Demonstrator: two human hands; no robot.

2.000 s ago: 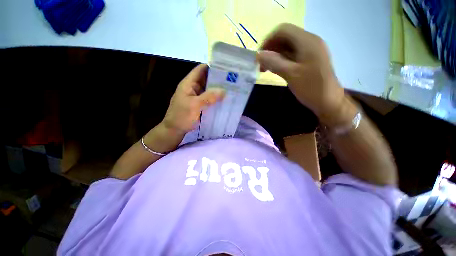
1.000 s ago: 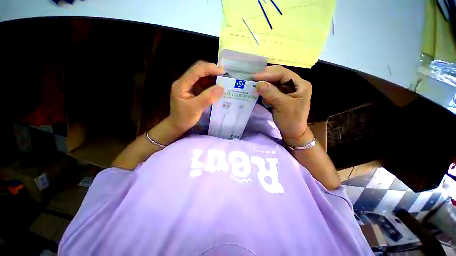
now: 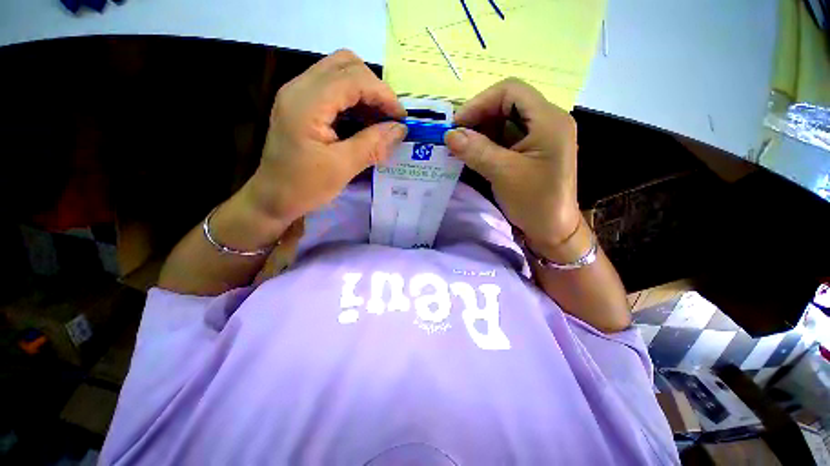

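Note:
A slim white retail box with a small blue logo stands between my hands, its lower end against my shirt. A blue flap or strip lies across its top end, with a white hanging tab and dark slot above. My left hand pinches the left top corner of the box between thumb and fingers. My right hand pinches the right top corner the same way. The fingertips hide the ends of the blue part.
Yellow paper with thin dark strips lies on the white table beyond my hands. Blue pieces show at the top left. Clear plastic lies at the right edge. Cartons and a checked covering are below right.
The pale flap at the box top no longer stands up; a blue part and slotted tab now show there. My left hand has moved up and left, still pinching the box.

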